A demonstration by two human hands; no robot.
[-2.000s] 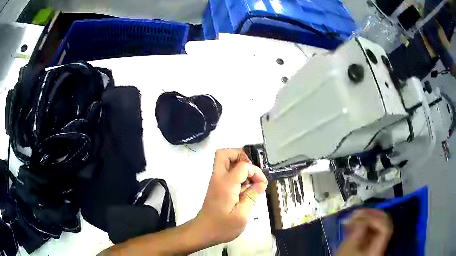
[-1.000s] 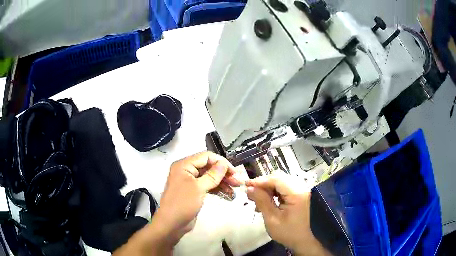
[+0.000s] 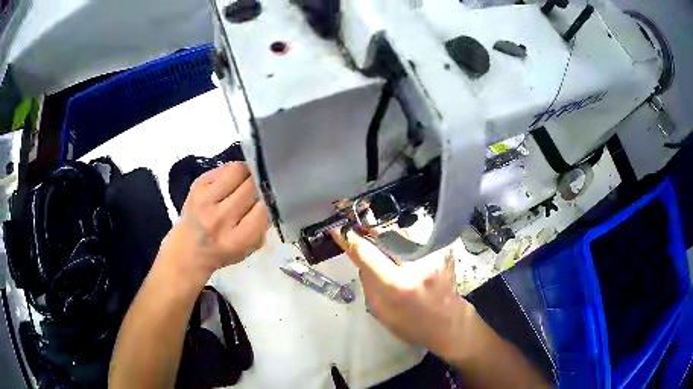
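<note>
The large off-white sewing machine head (image 3: 319, 121) fills the upper middle. My right hand (image 3: 403, 285) is under it, fingertips at the dark end of the cylinder arm (image 3: 323, 241) near the needle area; whether they hold anything is unclear. My left hand (image 3: 228, 216) is curled at the left side of the head, its fingertips partly hidden; I cannot tell if it holds thread. A slim metal hand tool, perhaps thread snips (image 3: 318, 282), lies on the white tabletop between my hands. A black pouch piece (image 3: 186, 178) lies behind my left hand, partly covered.
A pile of black sewn pieces (image 3: 64, 228) and a flat black panel (image 3: 140, 220) lie at the left. Another black piece (image 3: 220, 342) lies near my left forearm. A blue bin (image 3: 570, 273) stands at the right, a blue crate (image 3: 137, 87) at the back left.
My hands, together in front of the arm a second ago, are now apart: the right is under the machine head, the left beside it. The view has moved closer to the machine.
</note>
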